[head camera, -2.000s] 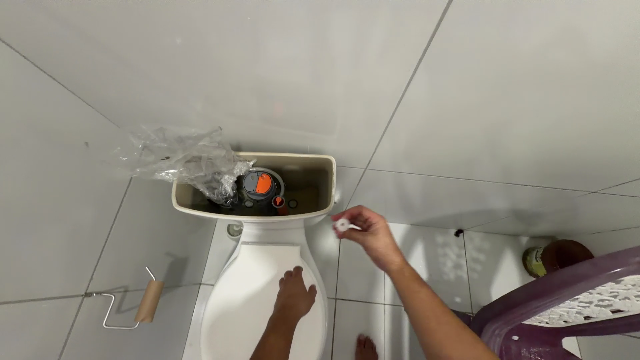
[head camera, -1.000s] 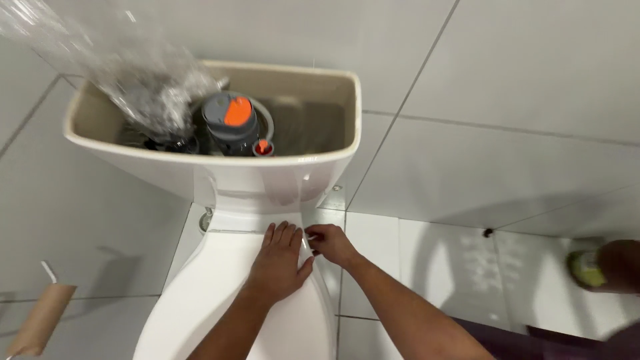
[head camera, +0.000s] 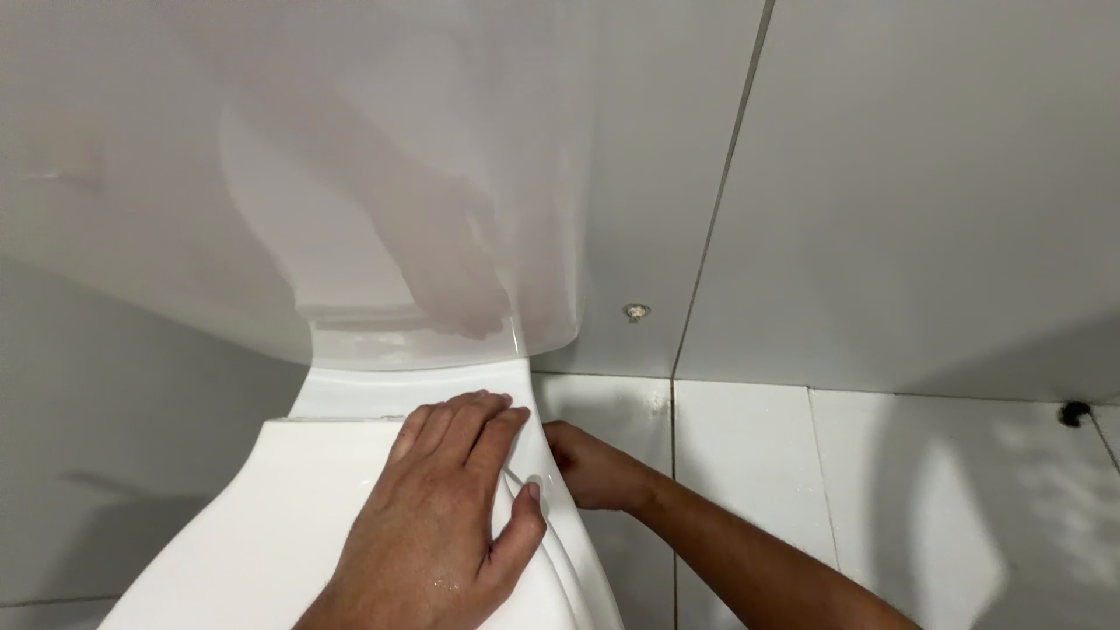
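My left hand lies palm down near the back right corner of the white toilet lid, fingertips by the hinge edge and thumb spread over the lid's side. Lower down, my right hand reaches under the right side of the toilet bowl's rim. Its fingers are hidden behind the ceramic, so whether they hold anything cannot be seen. Above both hands rises the glossy front of the ceramic cistern, which reflects an arm and hand.
Grey wall tiles stand behind and to the right of the toilet, with a small round hole or fitting low in the wall. White floor tiles lie to the right. A small dark object sits where floor meets wall.
My right hand, earlier beside the cistern with a small white part in its fingers, has moved down and under the bowl's side. My left hand stays on the lid. The view has come much closer.
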